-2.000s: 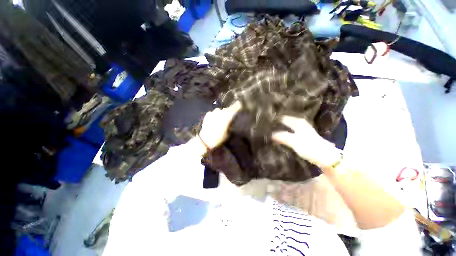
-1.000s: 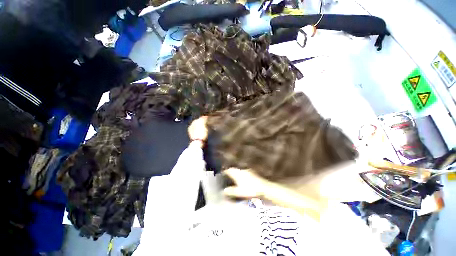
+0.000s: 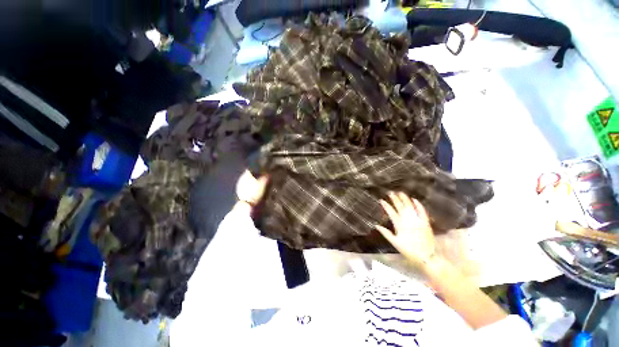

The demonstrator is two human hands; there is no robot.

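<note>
A dark brown plaid garment piece [image 3: 326, 203] with pale yellow check lines lies folded over the black pressing board [image 3: 293, 263], whose bare parts show at its near edge and left end. My left hand [image 3: 252, 188] is at the piece's left edge, its fingers partly hidden, so its grip cannot be told. My right hand [image 3: 410, 229] lies flat on the piece's near right part with fingers spread. A large crumpled plaid pile [image 3: 339, 74] stands just beyond the piece. The steam iron [image 3: 582, 257] rests at the right table edge, cut by no hand.
A second plaid pile [image 3: 146, 237] lies left of the board. Long black padded boards [image 3: 502, 24] lie at the far edge. Red-orange handle loops [image 3: 547, 181] lie on the white table [image 3: 505, 135] at right. A blue bin [image 3: 98, 162] stands at left.
The piece has gone from bunched up, then spread and blurred, to lying across the board. My right hand has moved from the near edge onto the cloth. The view has shifted.
</note>
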